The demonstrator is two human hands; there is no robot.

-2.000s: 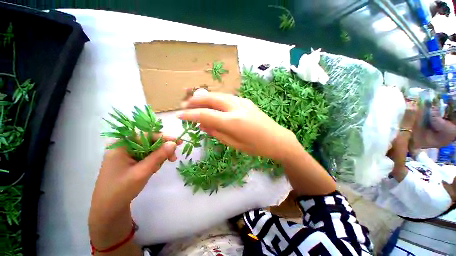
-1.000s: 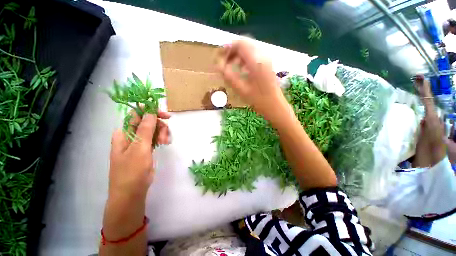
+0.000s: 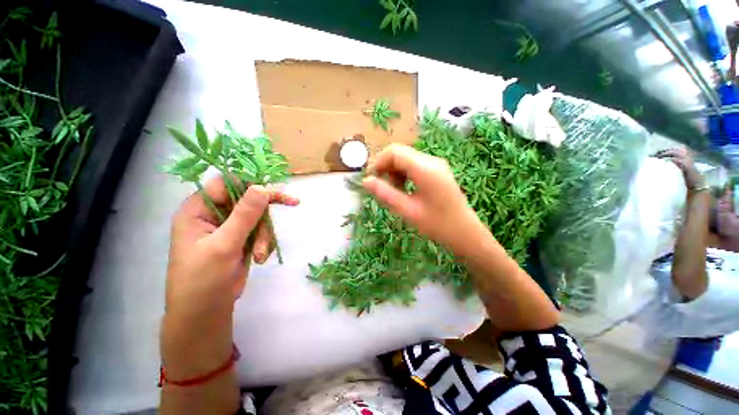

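Observation:
My left hand is shut on a bunch of green stems, leaves up, thin stalks hanging below the fingers. My right hand has its fingertips together just right of the white glue cap; a small blurred greenish piece shows at the fingertips. The cap sits on a brown stain at the near edge of the cardboard pad. A stray leaf sprig lies on the pad. The pile of leaf sprigs lies right of the pad and partly under my right forearm.
A black tray with long green stems stands at the left. A clear plastic bag of foliage and a white wad lie beyond the pile. The white sheet is under the work. Another person's arm is at the right.
My right hand has come down from over the cardboard to beside the glue cap, uncovering the stray sprig. My left hand still holds the bunch, its stalks now more visible.

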